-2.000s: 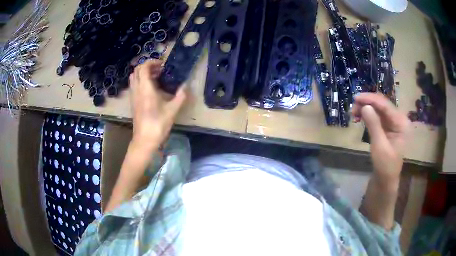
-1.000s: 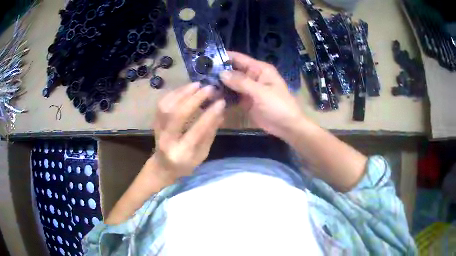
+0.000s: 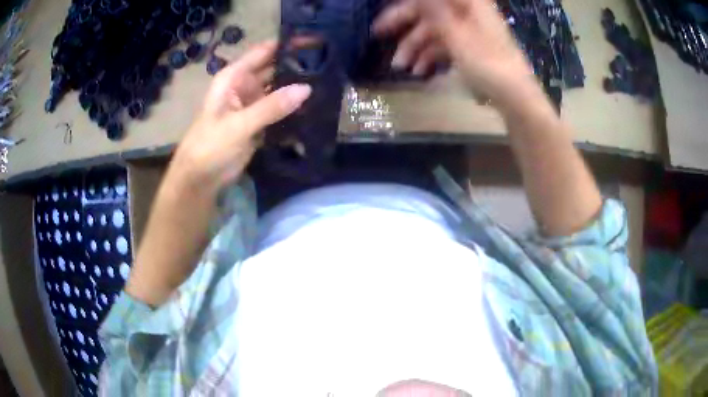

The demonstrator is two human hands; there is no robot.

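My left hand holds a long black front panel with round holes near its left edge, thumb on top. The panel stands lengthwise, its near end at the bench's front edge, its far end cut off by the frame. My right hand is blurred and raised over the stacked panels, fingers apart and bent; I cannot see anything in it. Small black rings or knobs lie in a heap at the left. Narrow circuit boards lie at the right, partly behind my right forearm.
Small dark pieces lie right of the boards. Dark strips lie on cardboard at the far right. Silvery wires are at the far left. A carton below the bench holds panels with white-looking holes. A yellow crate is at lower right.
My right hand has left the panel and moved up and right toward the boards. My left hand has shifted up and left and still holds the panel. The view has shifted, so the bench sits higher.
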